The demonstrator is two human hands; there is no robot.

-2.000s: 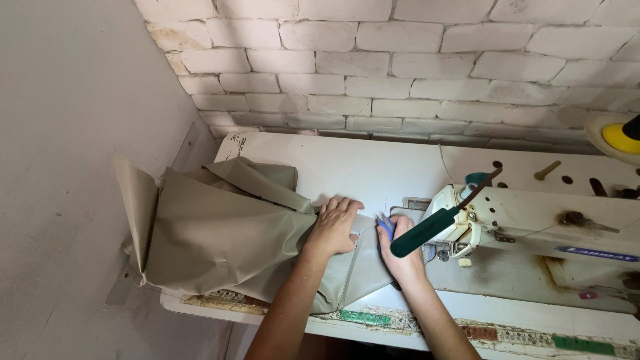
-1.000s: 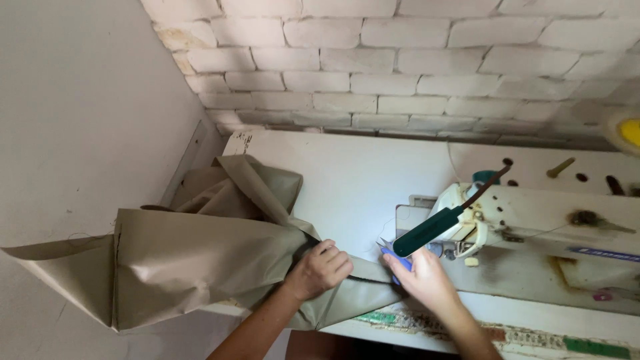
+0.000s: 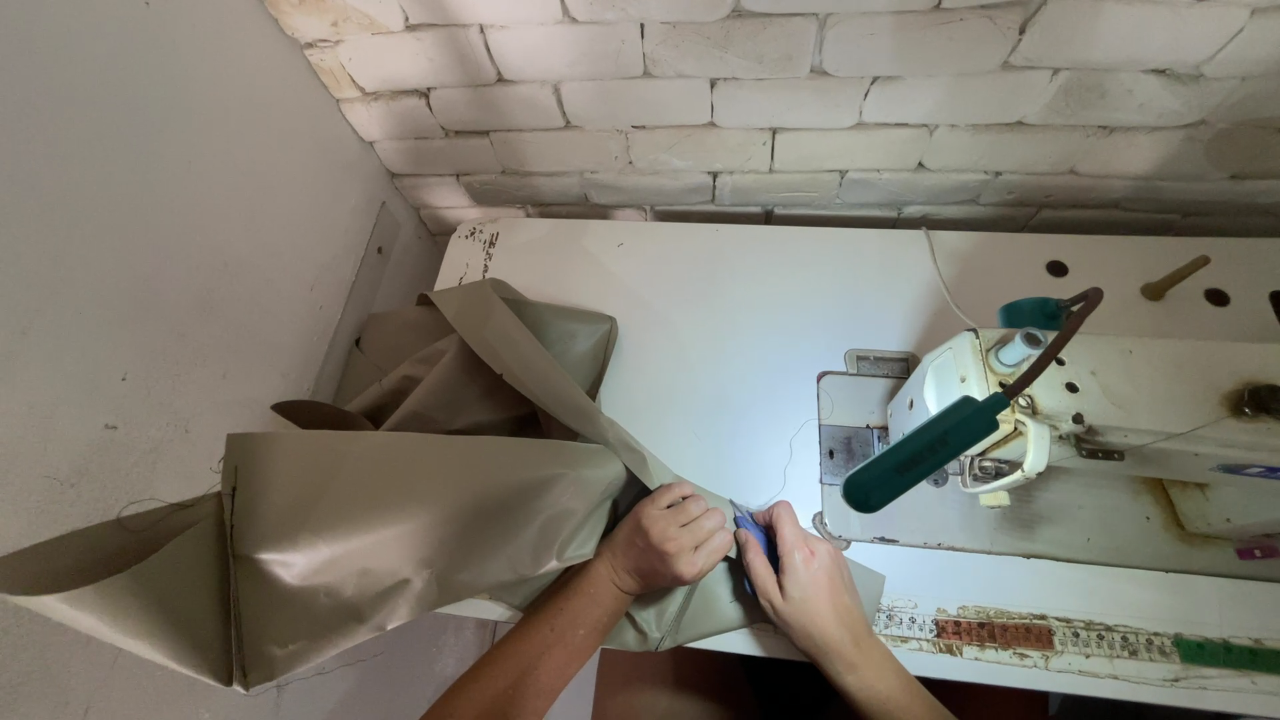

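My left hand [image 3: 672,538] is closed on a folded edge of the beige coated fabric [image 3: 420,510], which spreads left across the table and hangs past its corner. Close beside it, my right hand [image 3: 805,585] holds small blue thread snips [image 3: 752,538], their tips pointing up and left at the fabric strip. A loose thread [image 3: 790,455] curls from near the snips toward the sewing machine [image 3: 965,420]. The fabric's lower part lies under both hands at the table's front edge.
A dark green lamp [image 3: 925,453] on a bent neck overhangs the machine head. The white table [image 3: 700,300] backs onto a brick wall, with a plain wall at left. A worn measuring tape [image 3: 1060,638] runs along the front edge.
The fabric has been drawn out to the left, and its left end now stretches beyond the table. My left hand has moved along the fabric; the blue snips have stayed in my right hand.
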